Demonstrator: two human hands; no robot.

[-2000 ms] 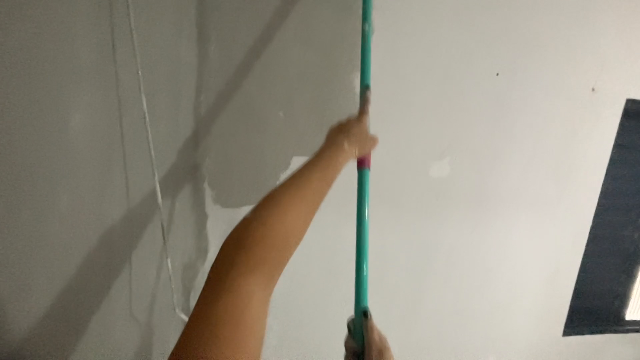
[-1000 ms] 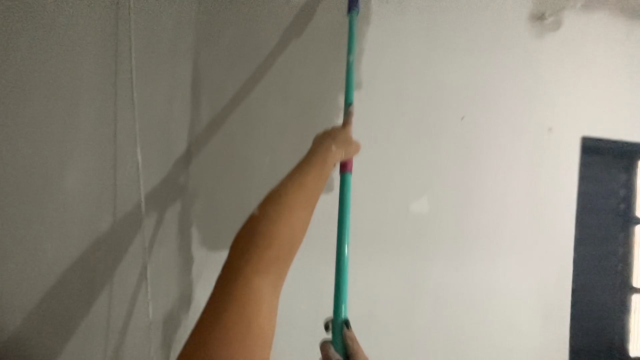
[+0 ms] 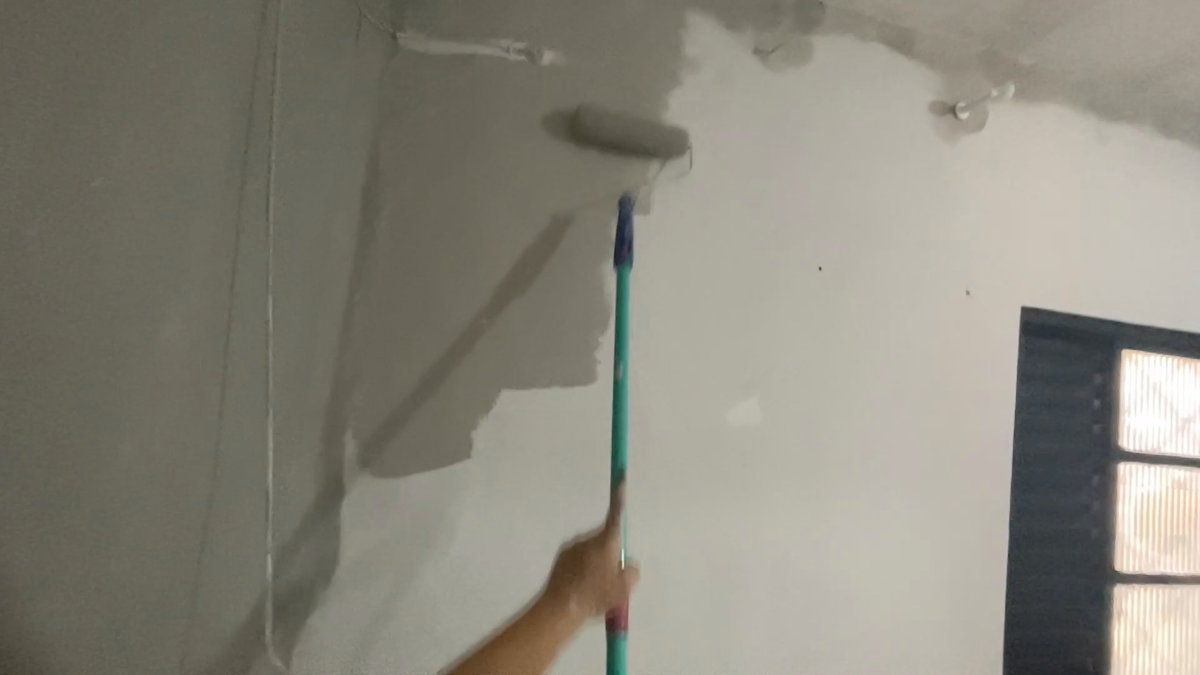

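My left hand [image 3: 592, 572] is closed around a green extension pole [image 3: 621, 375], just above its dark red collar, with one finger pointing up along it. A blue handle grip [image 3: 624, 232] tops the pole, and from it a wire frame carries a grey paint roller [image 3: 630, 133], tilted slightly down to the right. The roller is at the upper wall, near the right edge of the grey painted area [image 3: 487, 319]. Pale wall [image 3: 825, 469] lies to the right and below. My right hand is out of view.
A thin white cord [image 3: 270, 375] hangs down the left wall. A pale strip [image 3: 469, 47] and a small white fitting [image 3: 964, 109] are high on the wall, below the ceiling [image 3: 1078, 37]. A dark-framed window [image 3: 1059, 487] with ribbed panes stands at the right.
The view has tilted up, bringing the roller and ceiling edge into sight. My right hand, seen on the lower pole before, has left the view. My left hand still grips the pole.
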